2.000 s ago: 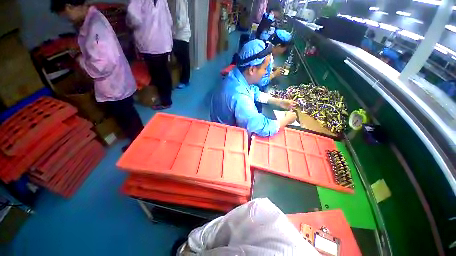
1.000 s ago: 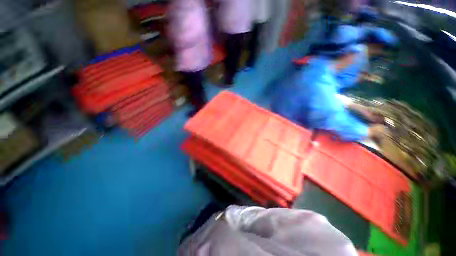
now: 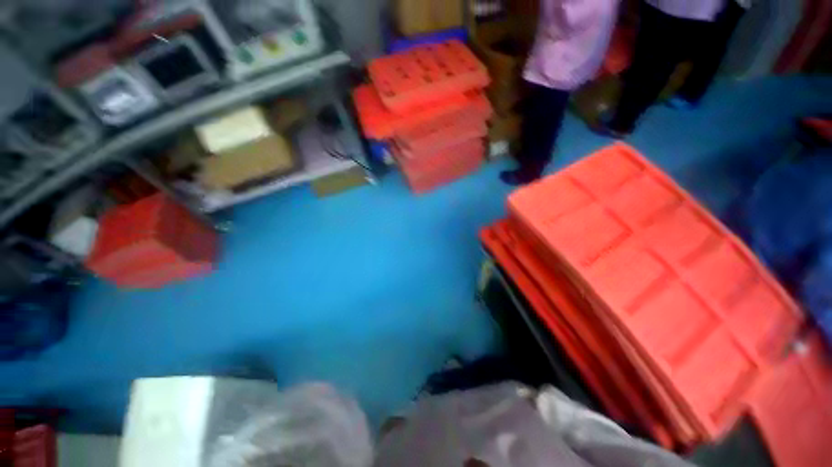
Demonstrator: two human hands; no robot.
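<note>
A stack of red-orange compartment trays [image 3: 652,274] stands at the right on a dark cart, nearest in front of me. Its top tray shows shallow rectangular pockets with nothing visible in them. Part of another red tray [image 3: 803,410] shows at the lower right edge. My light-coloured sleeves or clothing fill the bottom middle of the view. Neither of my hands can be made out; the frame is blurred.
A stack of holed trays [image 3: 429,114] stands on the blue floor [image 3: 347,264] at the back. A white box [image 3: 169,424] is at the bottom left. A bench with machines [image 3: 173,68] is upper left, red stacks [image 3: 155,242] below. People in pink coats [image 3: 570,46] stand behind.
The view has swung left and down. The tray stack now lies further right, the heap of parts has left the picture, and the machine bench and white box have come in.
</note>
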